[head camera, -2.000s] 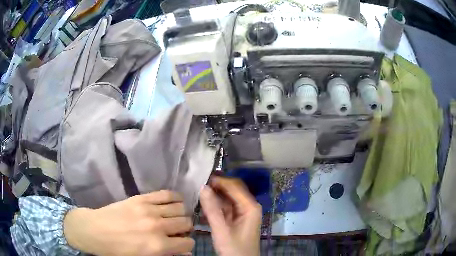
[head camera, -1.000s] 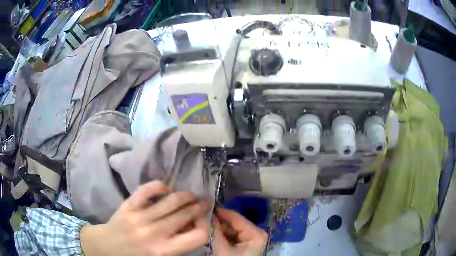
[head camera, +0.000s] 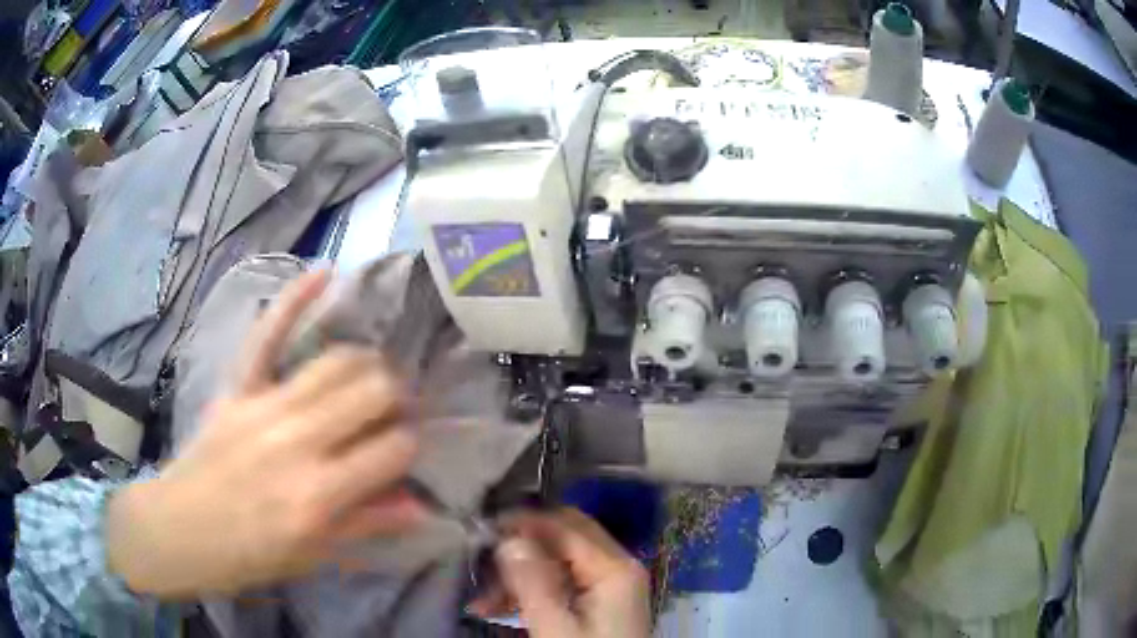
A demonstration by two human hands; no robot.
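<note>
The grey-brown garment body point(head camera: 374, 586) lies bunched in front of the overlock machine point(head camera: 773, 150), its right edge close to the presser foot and needle area point(head camera: 530, 396). My left hand point(head camera: 274, 474) is spread over the cloth, blurred, with the index finger raised; whether it grips any cloth cannot be told. My right hand point(head camera: 567, 573) pinches the seam edge point(head camera: 480, 533) between thumb and fingers, below and just left of the blue tray point(head camera: 723, 542). The fingertips are partly blurred.
More grey-brown cloth point(head camera: 137, 274) is piled at the left. Green panels point(head camera: 1010, 411) hang at the right edge of the white table point(head camera: 810, 598). Thread cones point(head camera: 1001, 131) stand behind the machine. Brownish lint lies on the tray.
My left hand has moved left and opened out over the cloth. The cloth by the needle area has shifted and folded. My right hand has moved slightly left with the edge. The view has tilted.
</note>
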